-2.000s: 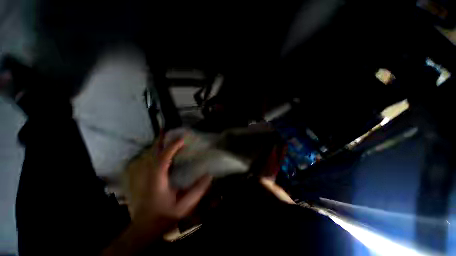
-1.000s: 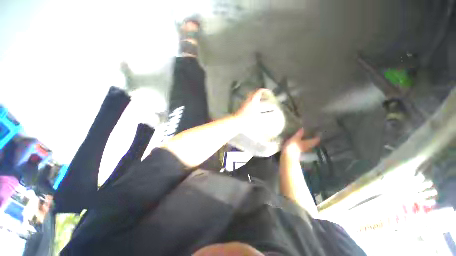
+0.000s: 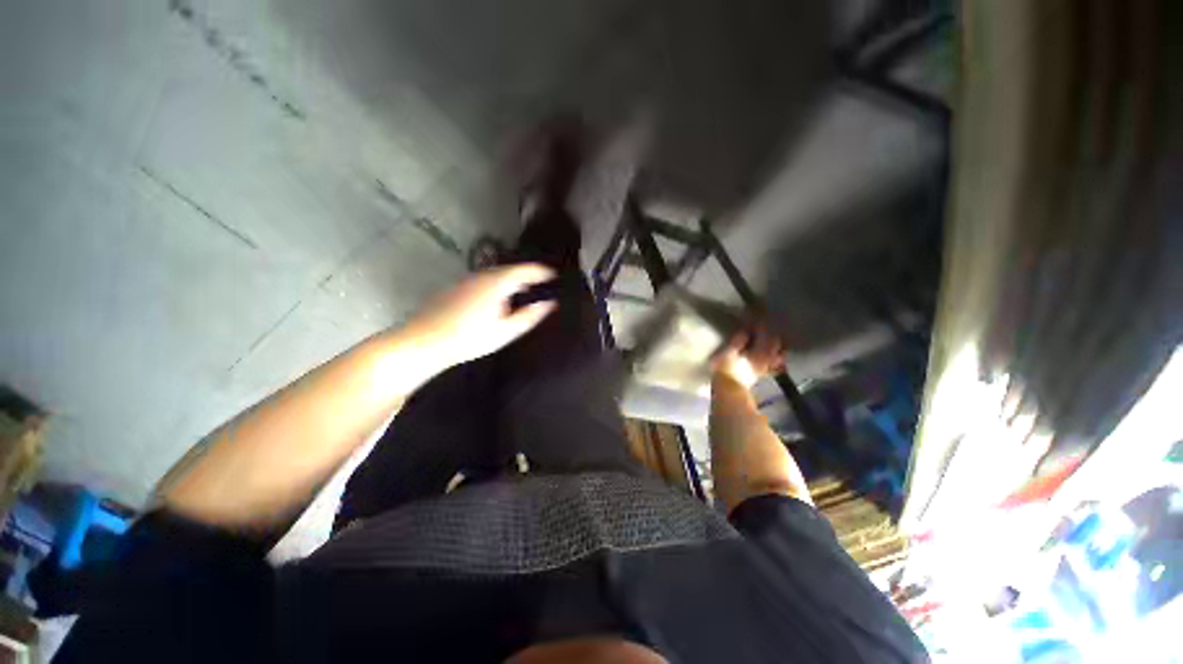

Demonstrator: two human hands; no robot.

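Observation:
A pale, whitish-tan, blurred object, perhaps a folded sheet or bag, is held low in front of my legs. My right hand grips it at its right side; the fingers are dark and blurred. My left hand is to the left of it, over my leg, with thumb and fingers apart and nothing in it. It does not touch the pale object. What the pale object is cannot be told.
Grey floor lies ahead and left. A dark metal frame stands just beyond the pale object. A bench edge runs along the right, with stacked tan sheets below it. Something blue is at lower left.
My left hand has let go of the pale object and moved left. My right hand, open beside it before, now grips it. The view has turned, and the bench edge fills more of the right side.

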